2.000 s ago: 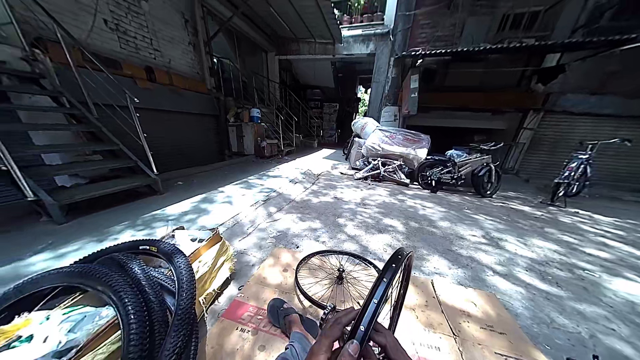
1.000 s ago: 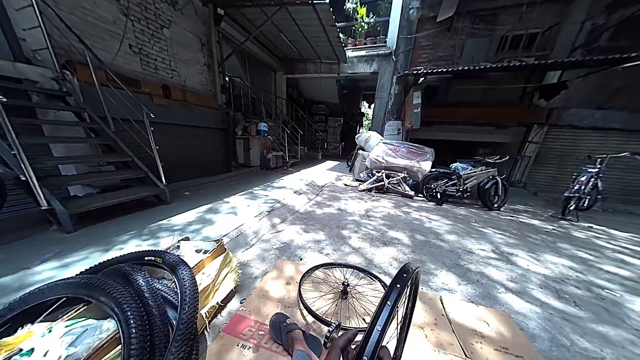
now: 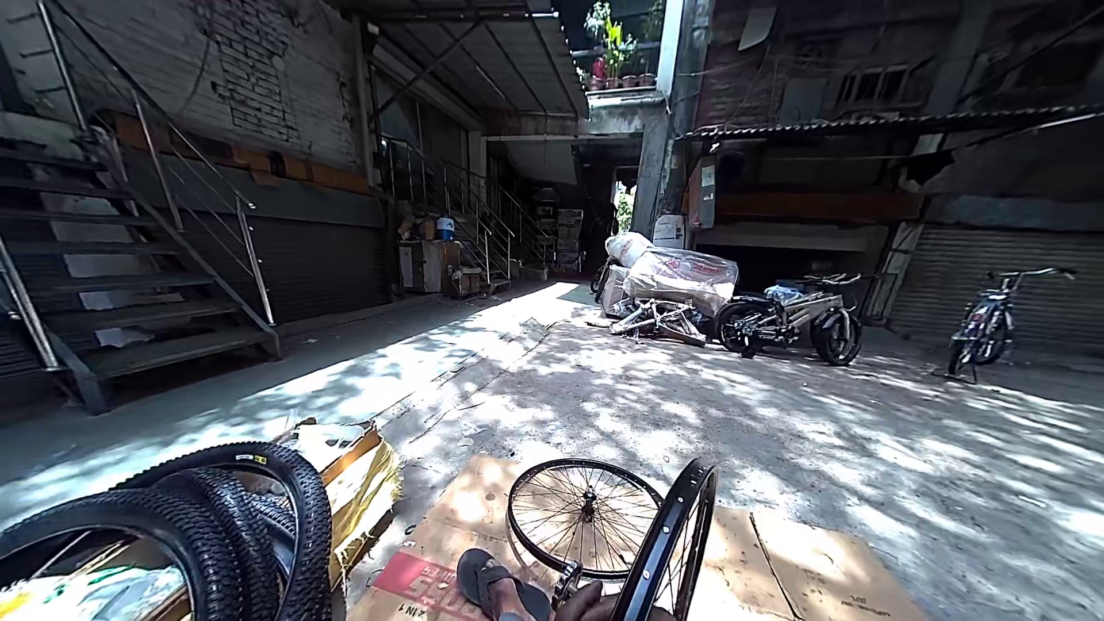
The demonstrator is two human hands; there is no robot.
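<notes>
A black bicycle rim stands upright at the bottom middle. One of my hands is at its lower left edge, beside a small metal part, perhaps a hub or a crank; its fingers are largely cut off. More skin shows low behind the rim, but I cannot tell which hand is which or what the fingers grip. A spoked bicycle wheel without a tire lies flat on the cardboard, just beyond and left of the upright rim. My sandalled foot rests on the cardboard.
Knobby bicycle tires are piled at the lower left beside a torn yellow package. Metal stairs stand at the left. Farther off are plastic-wrapped bundles, loose bicycle frames and parked bicycles.
Two seconds ago both hands showed around the upright rim; now they sit lower and are mostly out of frame. The view has tilted upward.
</notes>
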